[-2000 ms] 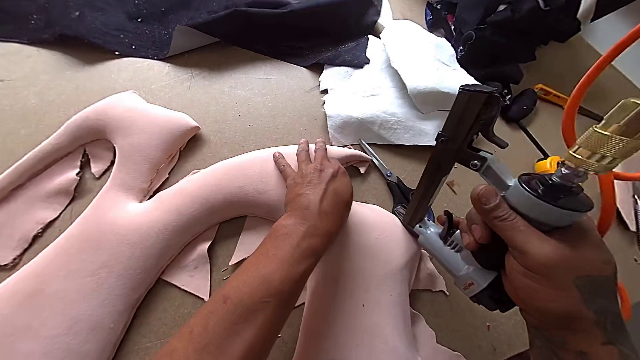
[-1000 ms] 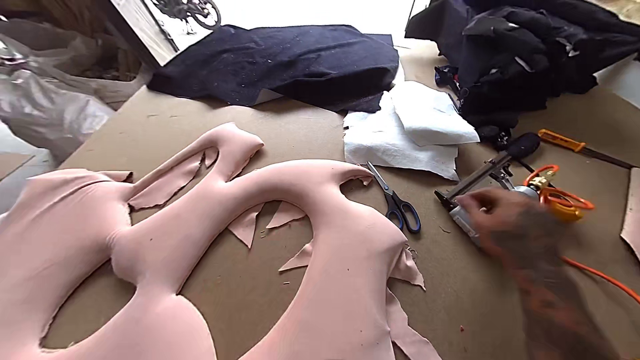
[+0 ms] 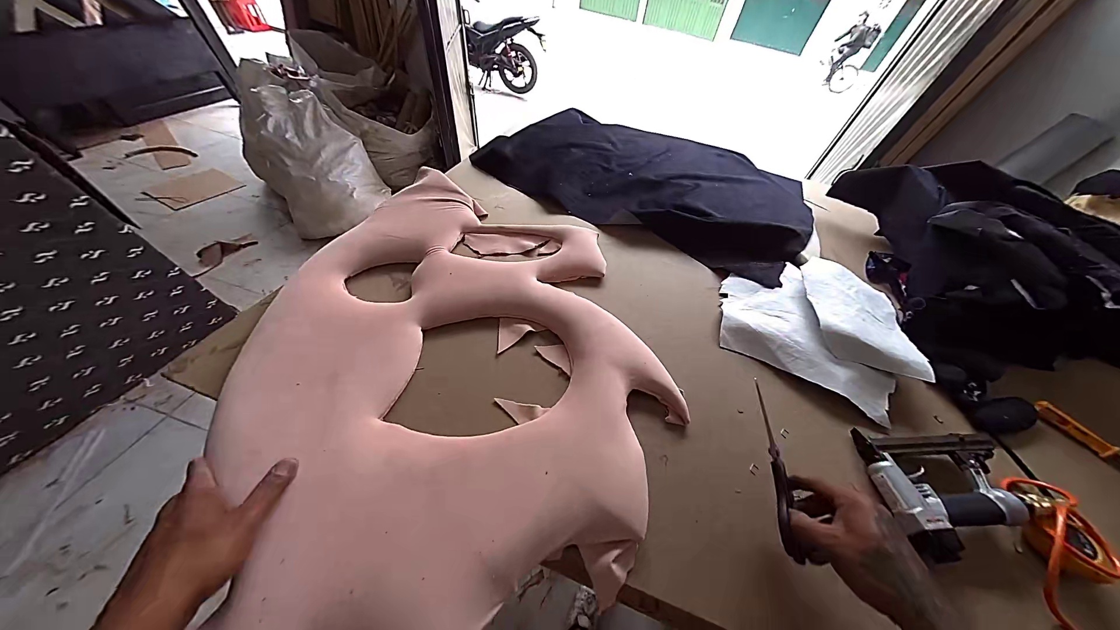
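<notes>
A large curved panel covered in pink fabric (image 3: pixel 324 394), with several cut-out openings, lies over the table's near left part. My left hand (image 3: pixel 214 525) holds its left edge, the thumb on top and the fingers hidden beneath. Loose pink flaps show inside the openings and at the lower right edge. To the right of the panel, my right hand (image 3: pixel 840 525) has its fingers at the handles of the scissors (image 3: pixel 779 490), whose blades point away from me. Just right of that hand a pneumatic staple gun (image 3: pixel 936 499) lies on its side.
White padding sheets (image 3: pixel 796 332) and dark fabric (image 3: pixel 647 184) lie on the far side of the brown tabletop (image 3: pixel 700 490). An orange utility knife (image 3: pixel 1076 429) and an orange air hose (image 3: pixel 1054 542) are at the right. White sacks (image 3: pixel 306 157) stand on the floor beyond the table.
The staple gun, held in my right hand two seconds ago, now lies on the table. My right hand has moved to the scissors. The pink panel has turned, and the view has swung up and left.
</notes>
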